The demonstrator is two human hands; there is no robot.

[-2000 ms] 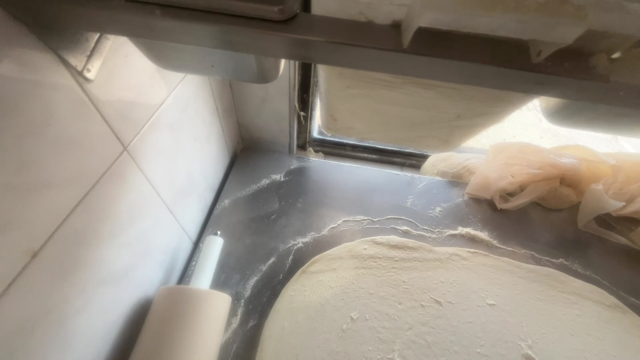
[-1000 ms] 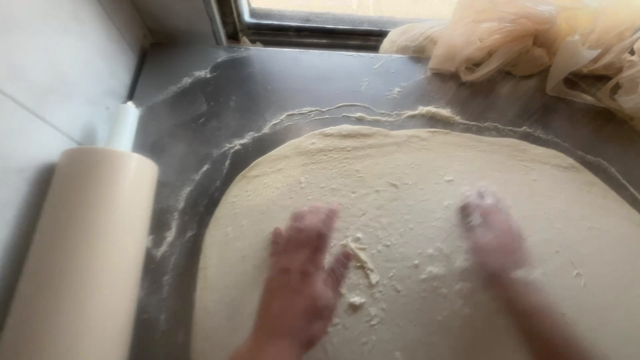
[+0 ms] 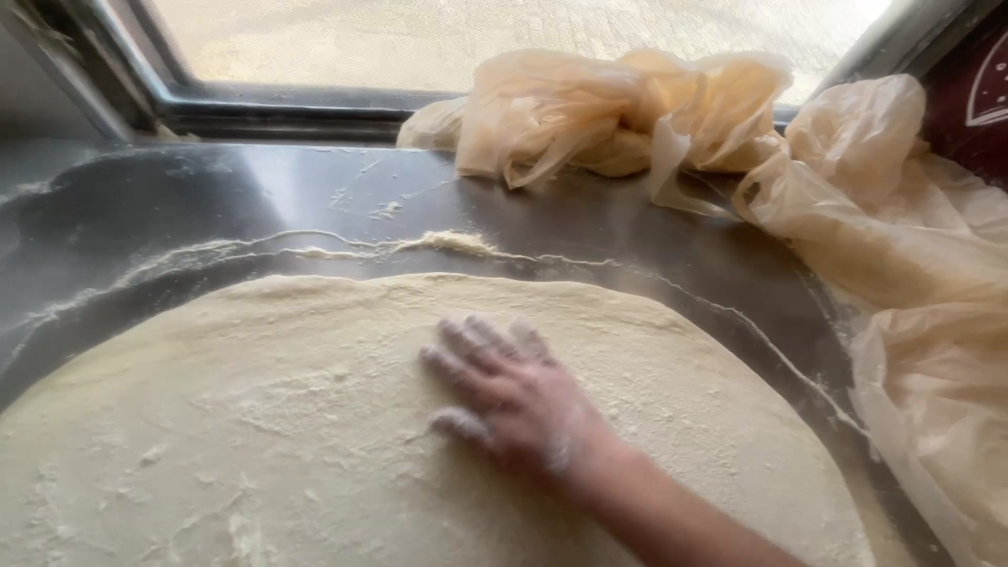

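A large, thin sheet of dough (image 3: 315,441) with a rounded far edge lies on a dark metal worktop (image 3: 378,189). Loose flour is scattered over it. My right hand (image 3: 512,394), dusted with flour at the fingers and wrist, is on or just over the upper middle of the dough. Its palm faces down, its fingers are spread and it grips nothing; slight blur hides whether it touches. My left hand is outside the view. A line of flour (image 3: 457,242) curves around the dough's far edge.
Crumpled translucent plastic bags (image 3: 630,118) lie along the back of the worktop and continue down the right side (image 3: 937,370). Behind the worktop is a window with a dark frame (image 3: 291,110). A dark red surface with white markings (image 3: 972,94) shows at the upper right.
One second ago both hands were over the dough; now only my right hand shows. The view has swung right, and the rolling pin at the left has left it.
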